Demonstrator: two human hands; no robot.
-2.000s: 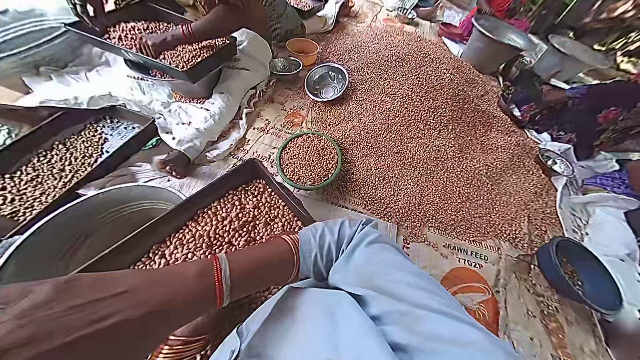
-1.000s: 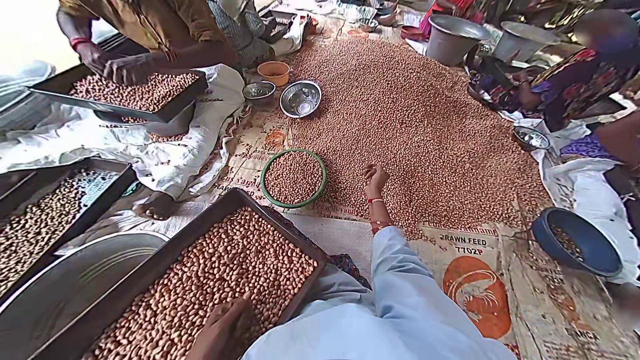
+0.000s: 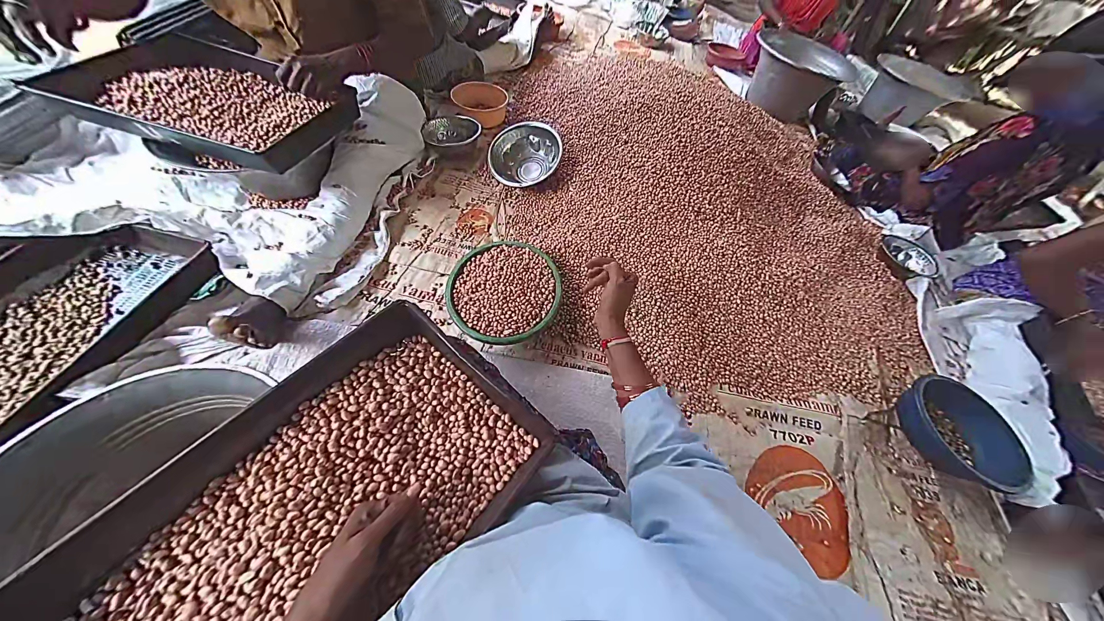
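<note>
My left hand (image 3: 371, 552) rests on reddish-brown nuts or seeds (image 3: 345, 466) in a dark rectangular tray (image 3: 483, 379); its fingers are partly hidden, so whether it holds any is unclear. The tray lies tilted over a large round metal tub (image 3: 129, 440). My right hand (image 3: 612, 293), wearing a red wristband, is over the near-left edge of a broad nut pile (image 3: 707, 224). Its fingers are loosely curled and apart, with nothing visible between them. Just left of it stands a green-rimmed bowl (image 3: 559, 302) full of nuts.
At upper left, a person's hand (image 3: 315, 76) touches another nut-filled tray (image 3: 52, 99). A third tray (image 3: 203, 267) lies below. Steel bowl (image 3: 524, 153) and orange bowl (image 3: 479, 102) border the pile. A blue basin (image 3: 966, 431) and seated people are on the right.
My right arm stretched leftward across the tray two seconds ago; it has swung right, and the hand is over the pile's edge. The other person's hand has shifted to the right side of their tray.
</note>
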